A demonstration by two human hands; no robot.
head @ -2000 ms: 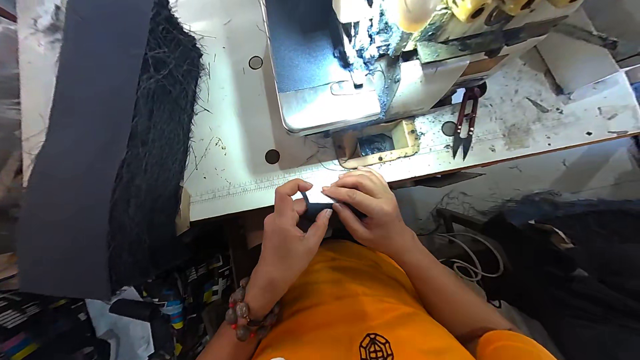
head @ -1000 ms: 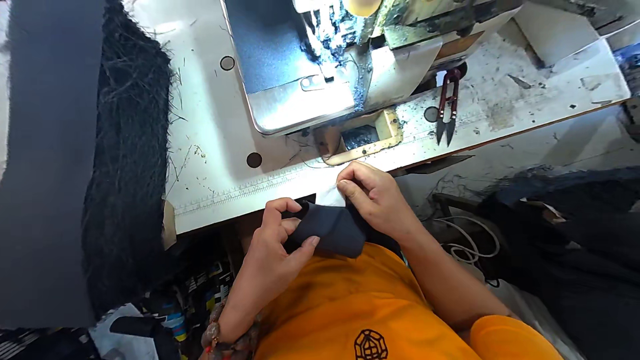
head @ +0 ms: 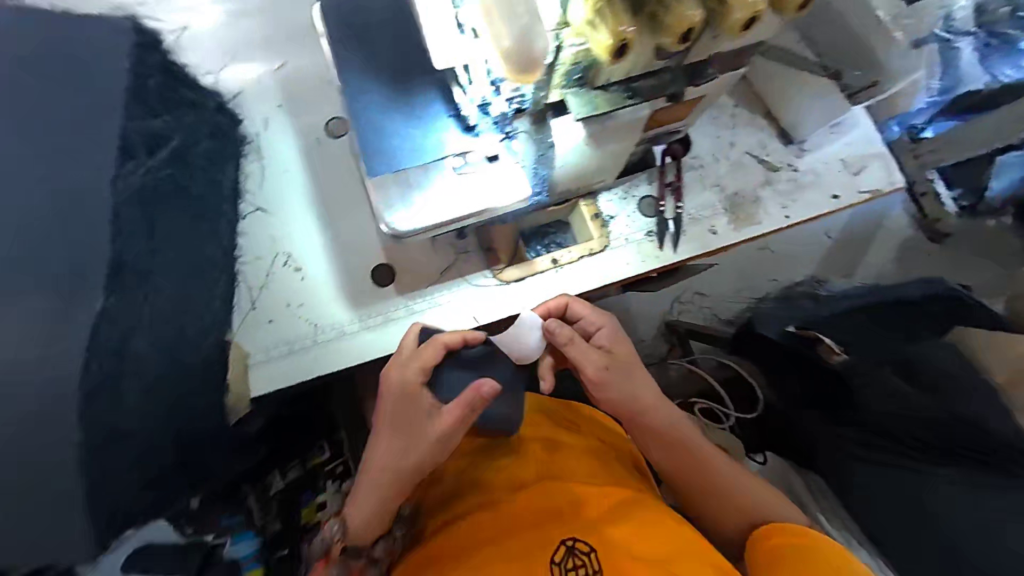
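Observation:
Below the front edge of the sewing table (head: 320, 352), my left hand (head: 436, 392) grips a small piece of dark navy fabric (head: 488, 384), thumb on its face. A rounded white piece (head: 524, 339), thin like paper or interfacing, stands out from the fabric's upper right side. My right hand (head: 588, 348) pinches the white piece at its right edge between thumb and fingers. Above both hands is the sewing machine (head: 448, 188), its metal plate brightly lit. Thread snips (head: 670, 196) with dark red handles lie to the right of the machine.
A thick stack of dark fabric (head: 168, 320) with frayed edges lies along the left. An open compartment (head: 552, 240) holding dark lint sits at the table's front edge. More dark fabric (head: 904, 384) is heaped at the lower right, beside a pale cord (head: 720, 400).
The white piece, mostly covered by my fingers two seconds ago, now shows clearly beside the dark fabric. My right hand has moved away from my left. The view has shifted.

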